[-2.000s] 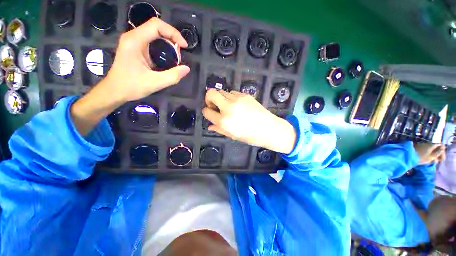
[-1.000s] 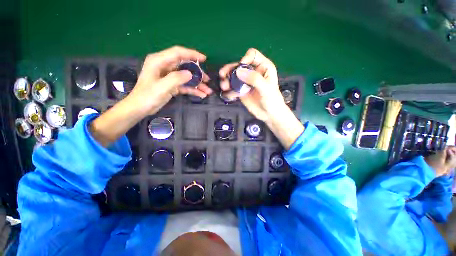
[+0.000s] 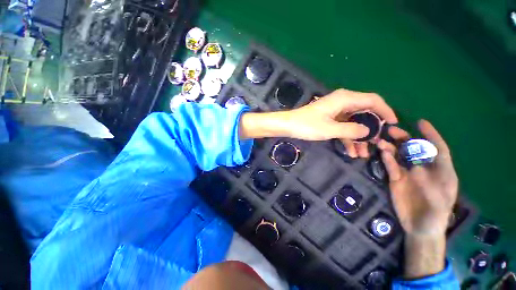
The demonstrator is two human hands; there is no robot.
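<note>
My left hand (image 3: pixel 334 116) holds a round black smartwatch body (image 3: pixel 368 126) with a rose-gold rim between thumb and fingers. My right hand (image 3: pixel 421 187) is close beside it, palm up, holding another round smartwatch body (image 3: pixel 418 152) whose face shows white glare or a lit display. Both are above the far right part of the dark grey foam tray (image 3: pixel 325 170). The tray's pockets hold several round smartwatch bodies, one with a small white label (image 3: pixel 346 200) and one sensor side up (image 3: pixel 381 227). Some pockets are bare.
Silvery-white rounds with yellow bits (image 3: pixel 192 68) lie in a pile beyond the tray's left end. A square smartwatch (image 3: pixel 486 233) and small round ones (image 3: pixel 480 261) lie at the lower right. Dark plastic-covered trays (image 3: pixel 90 56) and a person's blue sleeve (image 3: pixel 45 153) are at the left.
The view has swung left, so the tray appears tilted. Both hands still hold watch bodies. The right hand has turned palm up, and its watch now shows a bright face.
</note>
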